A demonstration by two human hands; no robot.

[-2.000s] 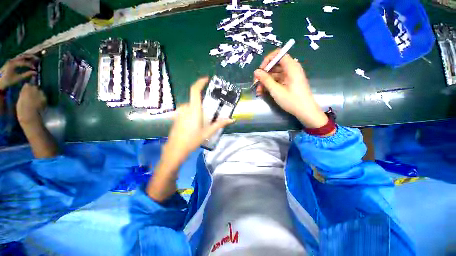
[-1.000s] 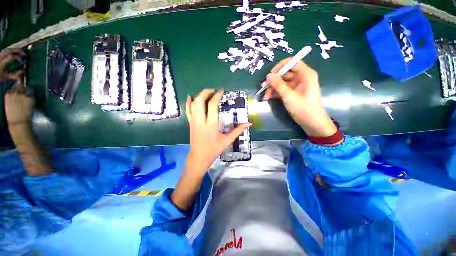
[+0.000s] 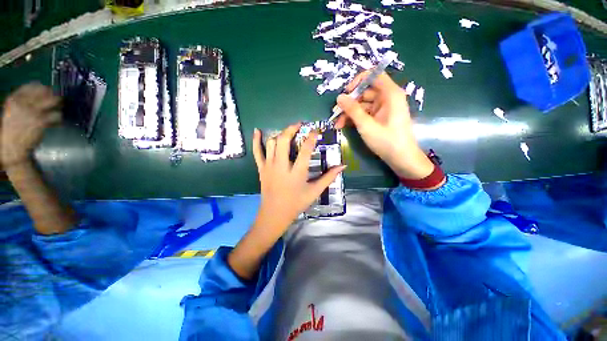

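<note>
A phone middle frame [image 3: 332,193] lies at the front edge of the green bench, its dark end away from me. My left hand [image 3: 286,170] rests on its left side and holds it, thumb across the middle, fingertips near the top end. My right hand [image 3: 383,120] holds slim pale tweezers [image 3: 370,76] like a pen, their tip down at the top right end of the frame. Whether the tip grips a small part cannot be told. A pile of white and dark flex parts [image 3: 349,40] lies beyond my hands.
Silver-white frames [image 3: 201,106] overlap in two stacks on the left, with dark frames [image 3: 80,90] further left. A neighbour's blurred hand [image 3: 30,123] is at far left. A blue parts bin [image 3: 532,66] and more frames [image 3: 600,100] are at right. Loose flex parts lie near the bin.
The frame has gone from tilted to straight on the bench edge, my left hand on it. The tweezers' tip has moved onto the frame's top end. The neighbour's hand has moved.
</note>
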